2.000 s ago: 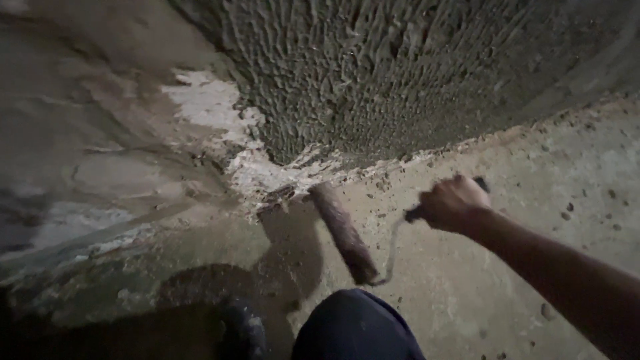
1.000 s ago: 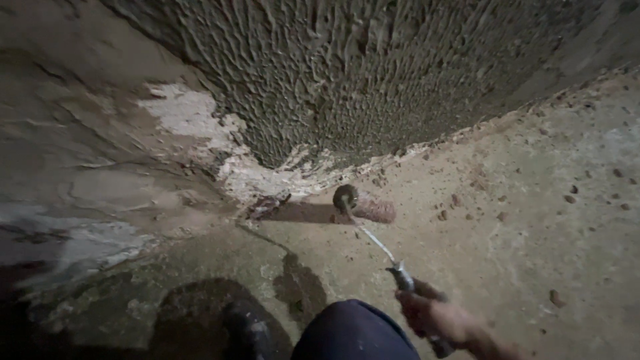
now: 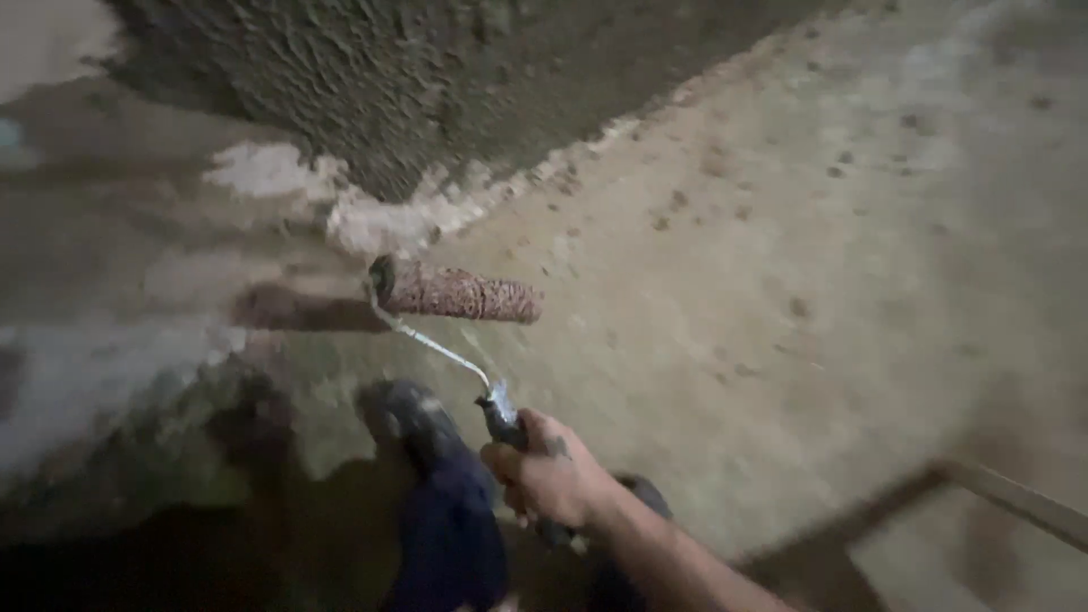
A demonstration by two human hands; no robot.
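Observation:
My right hand [image 3: 552,472] is closed around the dark handle of a paint roller [image 3: 463,291], low in the middle of the view. A bent metal frame runs from the handle up to the roller's textured, brownish sleeve. The sleeve lies roughly level over the floor, just below a patch of pale, rough material [image 3: 382,223] at the wall's foot; whether it touches anything, I cannot tell. Above that patch is a wall coated with dark, ridged mortar [image 3: 408,93]. My left hand is not in view.
Small crumbs of debris dot the concrete floor [image 3: 765,280]. My shoe [image 3: 416,416] and dark trouser legs are at the bottom. A straight pale bar [image 3: 1020,501] casts a shadow at the lower right. Light is dim, and the frame is blurred.
The roller, held in my right hand throughout, has come away from the wall's foot toward my feet. The view has shifted, and both legs and a pale bar now show.

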